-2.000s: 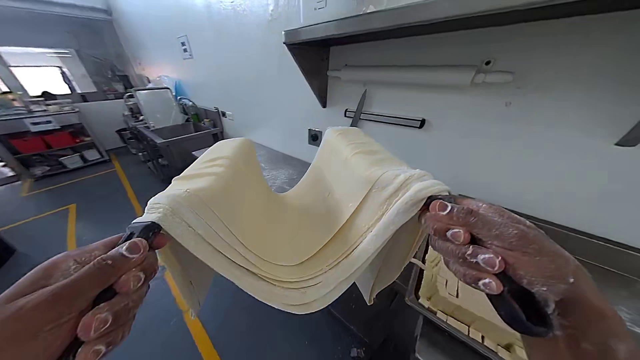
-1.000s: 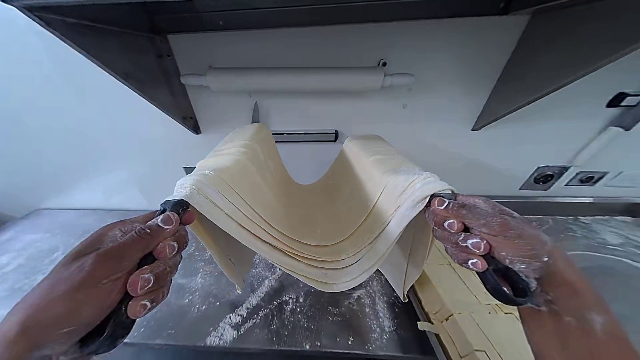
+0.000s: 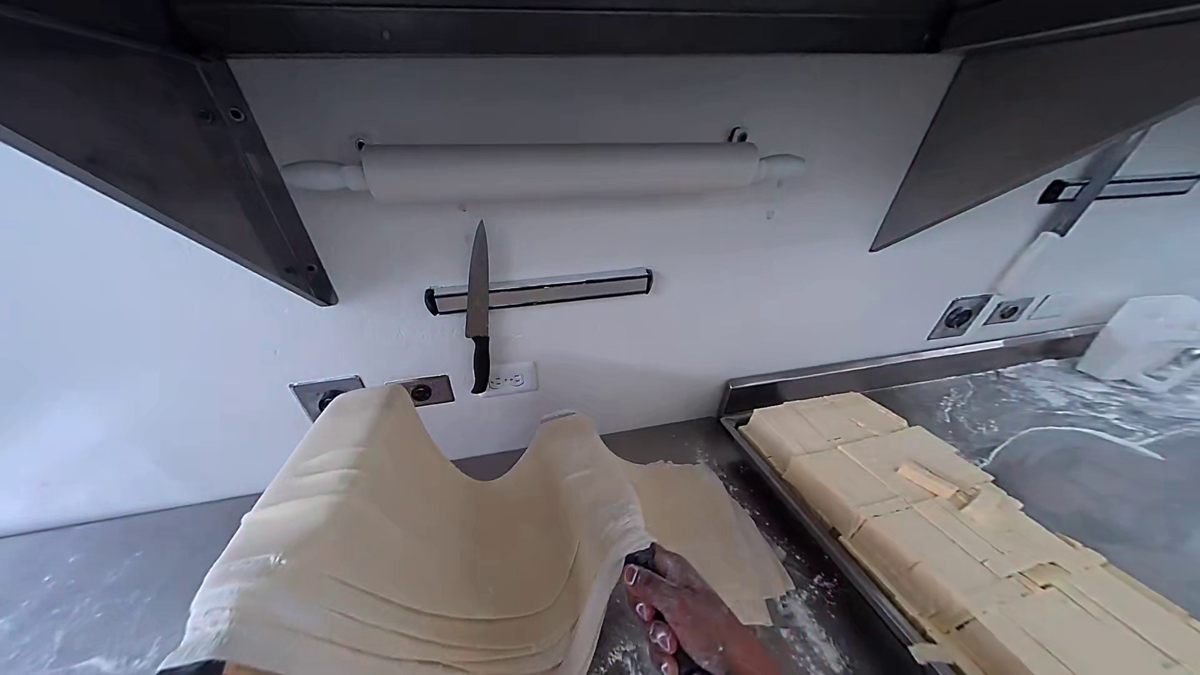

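Several thin layers of pale dough sheet (image 3: 450, 553) drape in a saddle shape over two dark-handled tools at the lower left of the view. My right hand (image 3: 689, 614), dusted with flour, grips a black handle (image 3: 642, 558) beneath the right side of the sheets. Of my left hand, only a sliver shows at the bottom left edge, beside a dark piece under the dough; its grip is hidden. The far right end of the sheets lies spread on the metal worktop (image 3: 712, 445).
A tray (image 3: 816, 534) of stacked dough pieces (image 3: 937, 506) stands on the right. On the wall are a rolling pin (image 3: 562, 171), a knife (image 3: 478, 281) on a magnetic strip (image 3: 572, 289) and outlets (image 3: 511, 379). Shelf brackets (image 3: 1031, 131) jut overhead. A white container (image 3: 1139, 342) stands far right.
The draped dough has gone from held up in the air to lower over the worktop, with its right end now resting there. My left hand has mostly left the view. The view has turned toward the wall.
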